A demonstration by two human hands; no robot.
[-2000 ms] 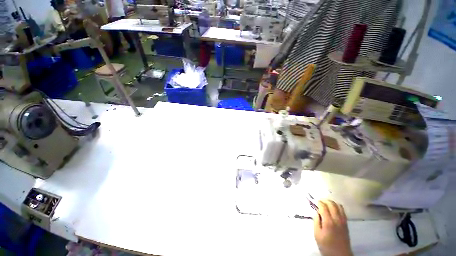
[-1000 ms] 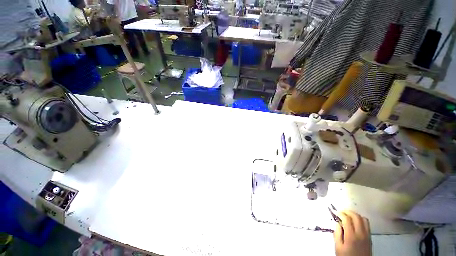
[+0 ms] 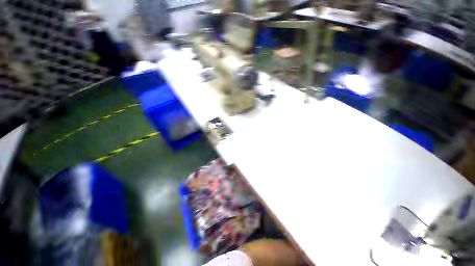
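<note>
A bunched heap of floral printed fabric (image 3: pixel 224 205) with red and dark tones lies in a blue plastic bin (image 3: pixel 188 218), left of the table's front edge. A white sleeve and a patch of bare forearm show blurred at the bottom edge, just below the fabric. Neither of my hands can be made out in the picture. The white sewing table (image 3: pixel 323 156) runs diagonally to the right. Part of the near sewing machine (image 3: pixel 458 223) is cut off at the lower right.
The second machine (image 3: pixel 234 78) and the small switch box (image 3: pixel 216 130) are at the table's far left. Blue bins (image 3: pixel 169 114) stand on the green floor beyond. Another blue bin (image 3: pixel 107 197) is at the lower left. A bin with white material (image 3: pixel 351 85) stands behind the table.
The view has swung sharply left and blurred. My right hand with the snips by the machine has left the picture. The bin of floral fabric and a forearm now show.
</note>
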